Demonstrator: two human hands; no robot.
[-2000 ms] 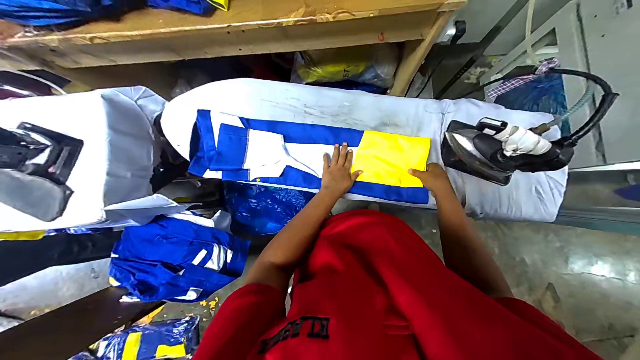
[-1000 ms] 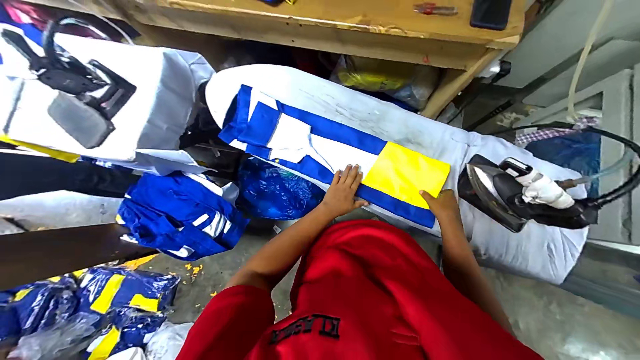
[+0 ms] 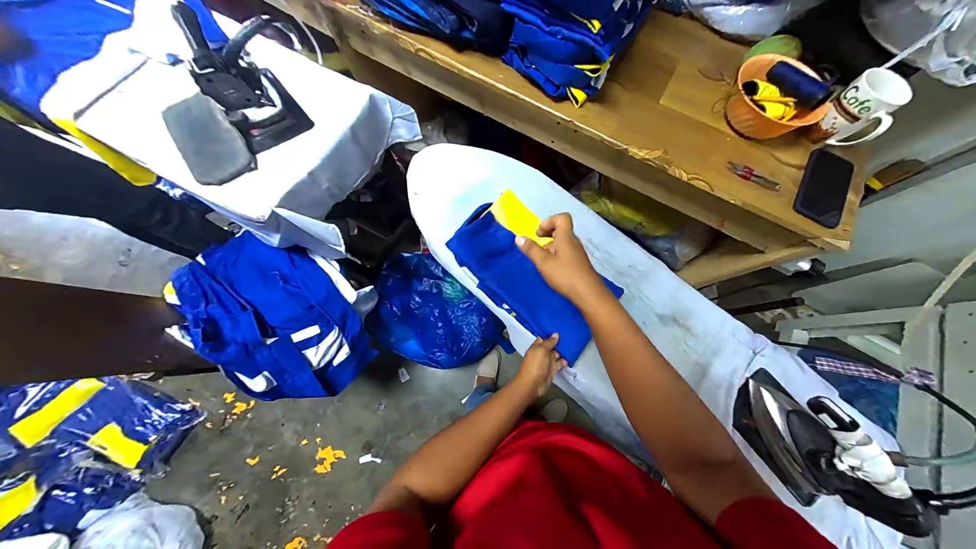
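A folded blue garment [image 3: 526, 282] lies on the white padded ironing board [image 3: 656, 313], with a yellow panel [image 3: 515, 216] showing at its far edge. My right hand [image 3: 560, 252] pinches the yellow panel between thumb and fingers. At the near corner of the garment, my left hand [image 3: 541, 364] holds the blue cloth by its edge. A steam iron [image 3: 808, 438] with a white-wrapped handle rests on a dark pad at the right end of the board.
Behind the board runs a wooden table [image 3: 633, 137] with blue garments, a thread pot [image 3: 743, 114], a mug [image 3: 877, 95] and a phone [image 3: 823, 187]. Another iron [image 3: 259, 107] stands on the left board. Blue clothing [image 3: 274, 320] and a blue plastic bag [image 3: 435, 309] sit between.
The garment, earlier spread long with its white part and yellow panel up, is now folded shorter with mostly blue up. My right hand has moved from its near edge to its far edge. The view has shifted.
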